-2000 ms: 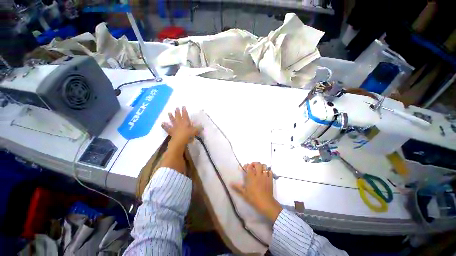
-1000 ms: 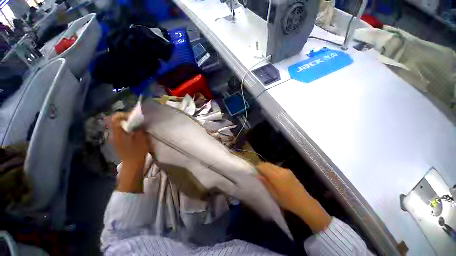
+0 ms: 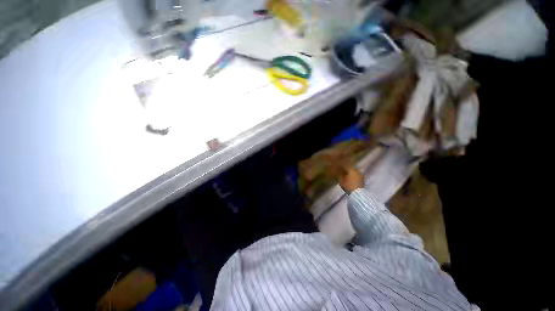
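My right hand (image 3: 352,180) is small and blurred right of centre, below the table edge. It lies against tan-brown cloth (image 3: 319,169); whether its fingers grip the cloth cannot be told. Whitish cloth with a pale strip (image 3: 389,173) lies beside and behind the hand. A bundle of tan and whitish strips (image 3: 438,103) hangs at the table's right end. My left hand is not seen; the striped sleeve and shirt fill the bottom.
The white sewing table (image 3: 73,133) runs along the left, with its front edge slanting across. On it are scissors (image 3: 289,75) with green and yellow handles, the blurred machine (image 3: 152,30) and a small container (image 3: 368,53) of scraps. Tan cloth (image 3: 426,209) hangs low at right.
The view has swung from the left side of the table to its right end. The panel that both hands held up is no longer clearly made out. My left hand has left the view.
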